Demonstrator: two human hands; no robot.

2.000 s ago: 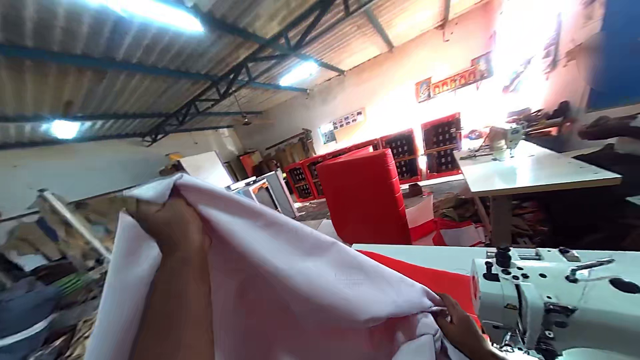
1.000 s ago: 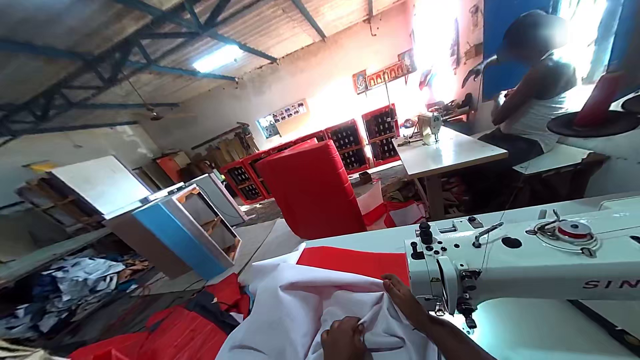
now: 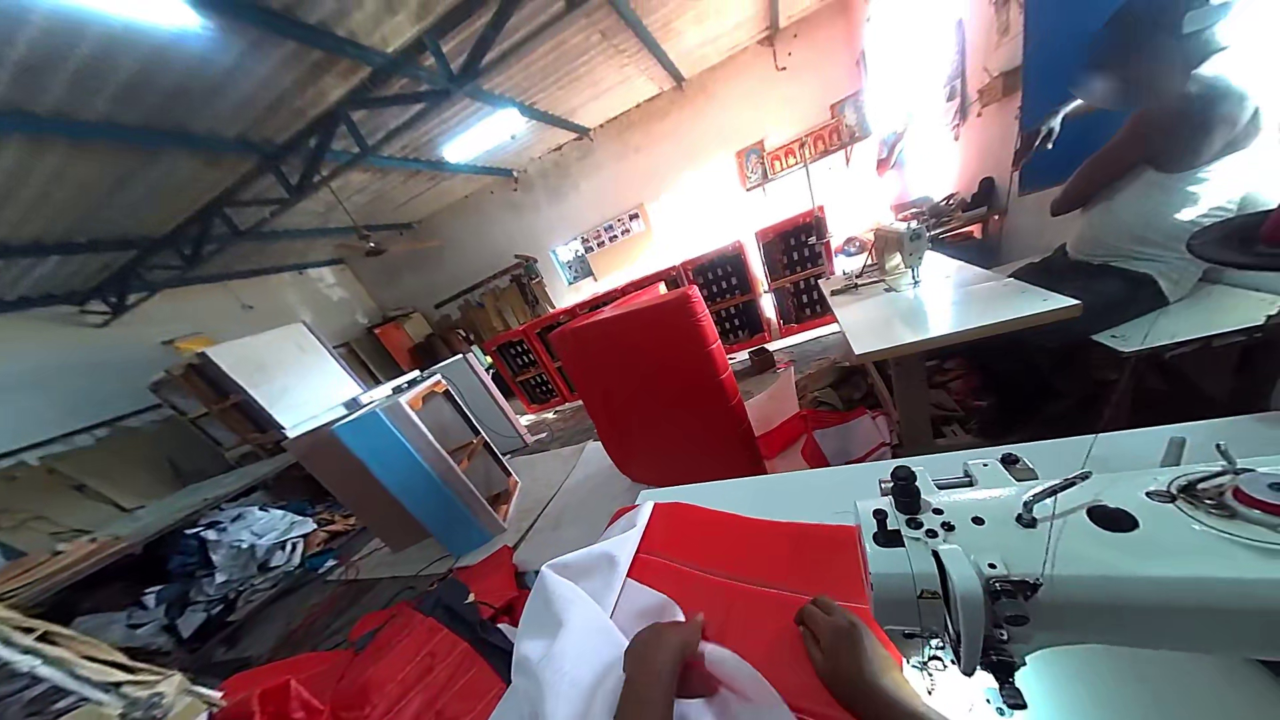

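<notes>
A red fabric panel point(image 3: 735, 570) with a seam line and a white backing point(image 3: 580, 620) lies at the front edge of the sewing machine table. The folded white side is gripped by my left hand point(image 3: 665, 665), at the bottom centre. Beside the machine's needle area, my right hand point(image 3: 845, 655) rests on the red face with its fingers slightly bent. The white industrial sewing machine point(image 3: 1080, 560) fills the lower right, its lamp lit. Its presser foot is mostly lost in glare.
A red upholstered block point(image 3: 655, 390) stands beyond the table. Behind are a second sewing machine point(image 3: 900, 250) on its table and a seated person point(image 3: 1150, 200). Red cloth point(image 3: 400, 660) lies low left. A blue-striped cabinet point(image 3: 400, 470) and a cloth pile point(image 3: 240, 550) are further left.
The cloth, held up wide two seconds ago, has come down beside the machine. Since one second ago, more of its red face shows, and my hands have moved apart. The view has swung right.
</notes>
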